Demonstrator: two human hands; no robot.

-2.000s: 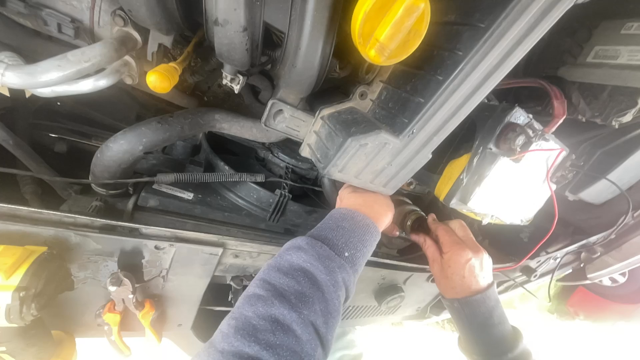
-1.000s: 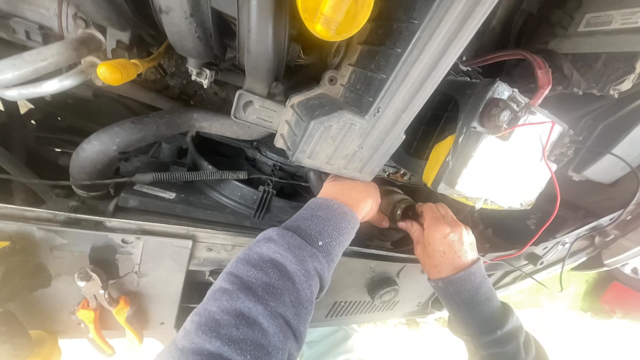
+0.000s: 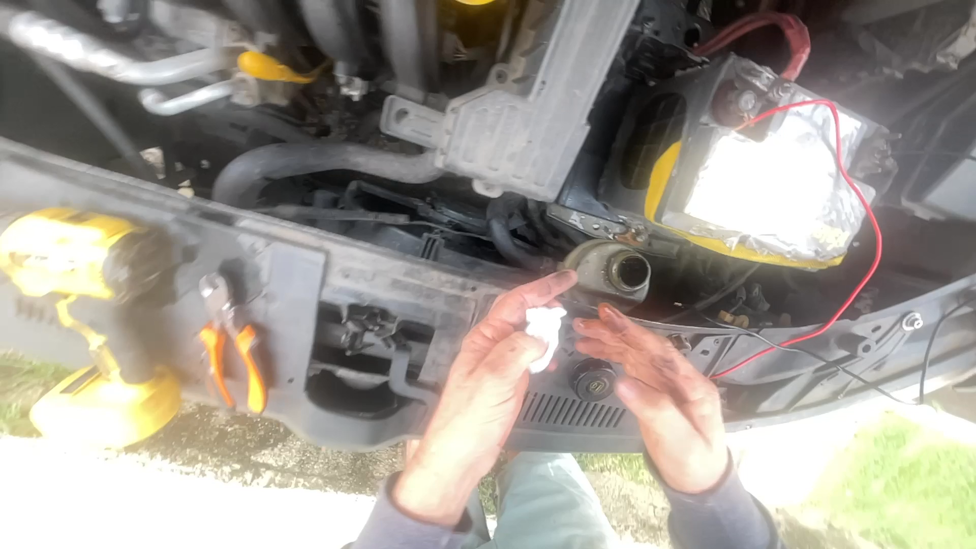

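My left hand [image 3: 496,366] pinches a crumpled white tissue or cloth [image 3: 544,335] between thumb and fingers. Beside it on the right, my right hand [image 3: 663,389] is held with its fingers slightly spread and dark smudges on the skin; nothing shows in it. Just above both hands stands the open neck of a translucent plastic reservoir [image 3: 606,272], its round dark opening uncovered. A black round cap [image 3: 593,380] rests on the slotted front panel between my hands. The inside of the reservoir is too dark to see.
Orange-handled pliers [image 3: 231,347] and a yellow cordless drill [image 3: 91,305] lie on the front panel [image 3: 290,305] at left. A foil-covered battery [image 3: 778,175] with a red wire [image 3: 877,229] sits at upper right. The air filter housing [image 3: 518,137] and a thick hose [image 3: 328,162] are above.
Both hands have come away from the reservoir neck, toward the front panel. The white tissue or cloth now shows in my left hand. The view has shifted.
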